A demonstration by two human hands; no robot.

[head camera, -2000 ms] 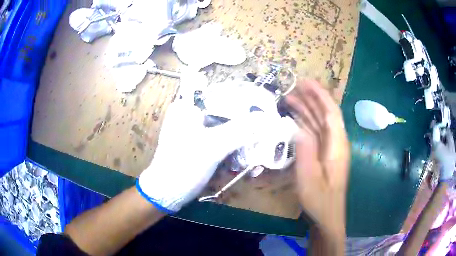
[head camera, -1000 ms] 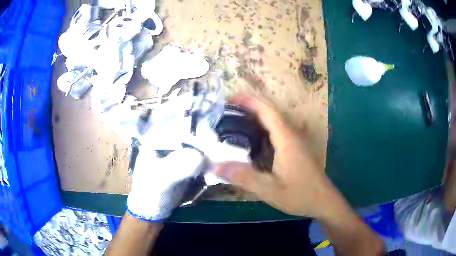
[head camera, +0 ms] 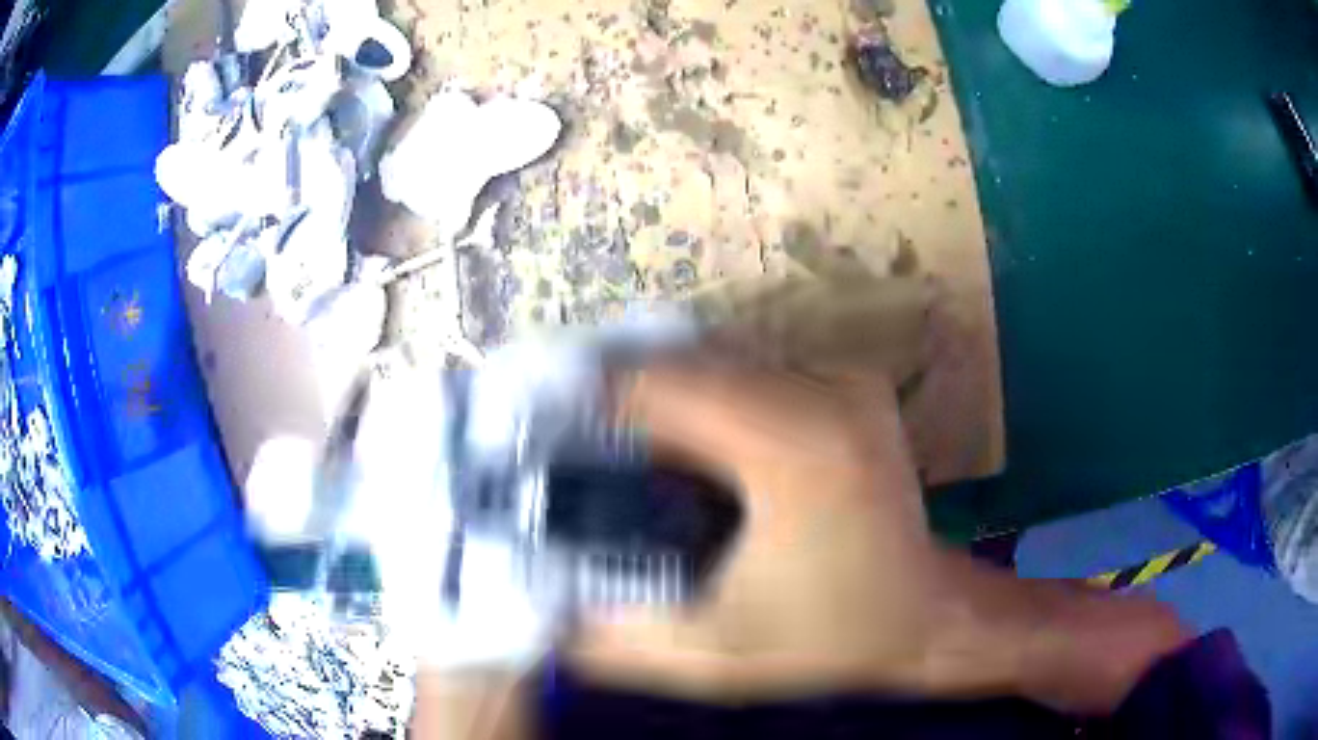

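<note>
My left hand (head camera: 470, 614), in the white glove, is strongly blurred at the lower centre-left and merges with the white motorcycle body (head camera: 499, 434) that it holds. My bare right hand (head camera: 810, 528) is curled round the right side of the same body, at its black tyre (head camera: 636, 513). The body's smaller parts are smeared by motion. Loose white side covers (head camera: 296, 174) lie piled at the upper left of the brown cardboard. One flat side cover (head camera: 470, 145) lies beside the pile, with a thin stalk (head camera: 419, 263) near it.
A blue crate (head camera: 138, 347) stands along the left, with silvery parts (head camera: 311, 672) below it. The stained cardboard (head camera: 723, 174) lies on the green bench (head camera: 1142, 318). A white glue bottle (head camera: 1062, 36) and a dark strip (head camera: 1298, 138) lie at the upper right.
Both hands and the motorcycle body have moved down in the picture, towards the bench's front edge. The view has shifted, so the bottle and dark strip now show higher up.
</note>
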